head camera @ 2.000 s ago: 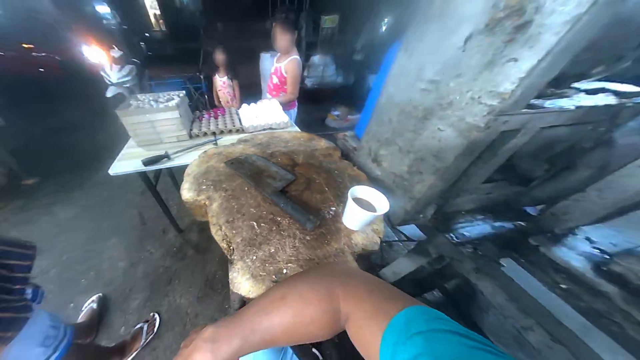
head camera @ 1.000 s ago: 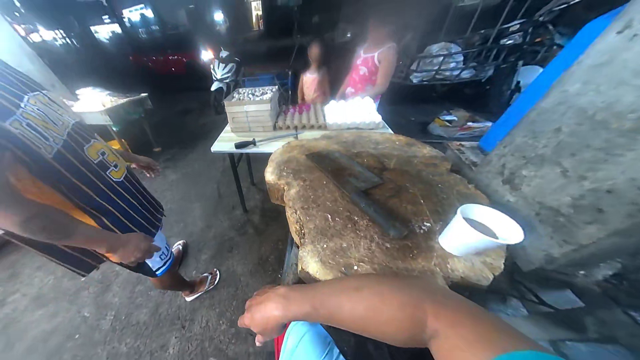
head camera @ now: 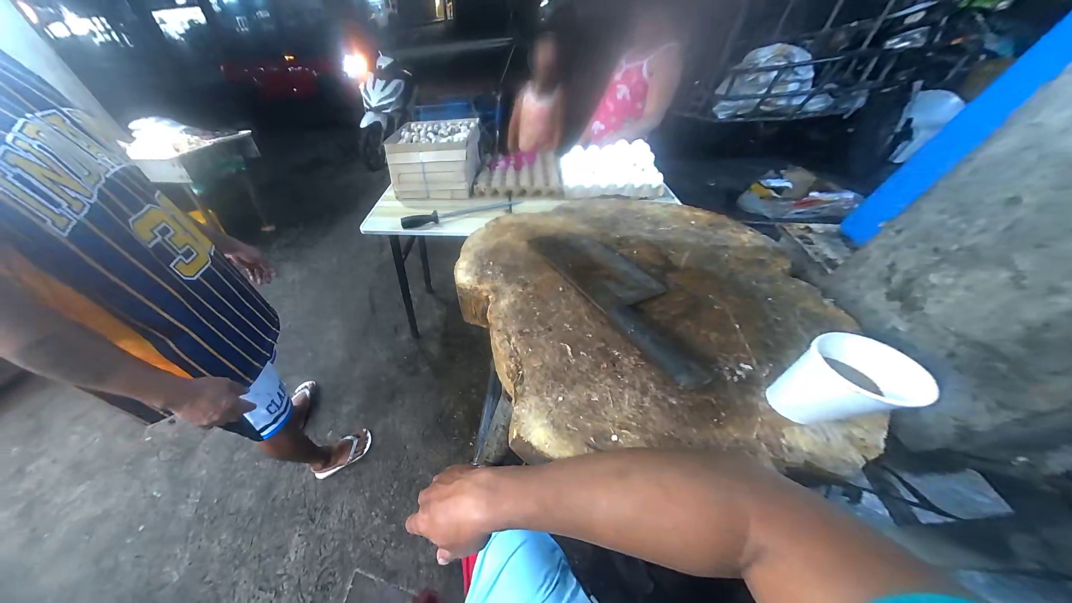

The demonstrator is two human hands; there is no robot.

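My right forearm crosses the bottom of the view from the right, and my right hand (head camera: 456,512) hangs beside the near left side of a thick wooden chopping block (head camera: 578,394), above my light-blue-clad leg. Its fingers are curled down, so whether they hold anything is hidden. My left hand is out of view. A dark cleaver (head camera: 607,276) lies flat on the block, its handle towards the near right. At the block's right edge stands a white cup (head camera: 804,389) with a dark content. No hand touches the cleaver or the cup.
Beyond the block, a white table (head camera: 377,219) bears a black-handled rod-like tool (head camera: 419,219), stacked boxes (head camera: 431,172), and trays of white eggs (head camera: 611,167). A person in a striped jersey (head camera: 167,226) stands at left; two people stand behind the table. A concrete pillar (head camera: 988,276) rises at right.
The view has swung left, bringing the person in the striped jersey further into sight. My right hand, at the bottom edge two seconds ago, shows more fully now. The cleaver and cup remain on the block.
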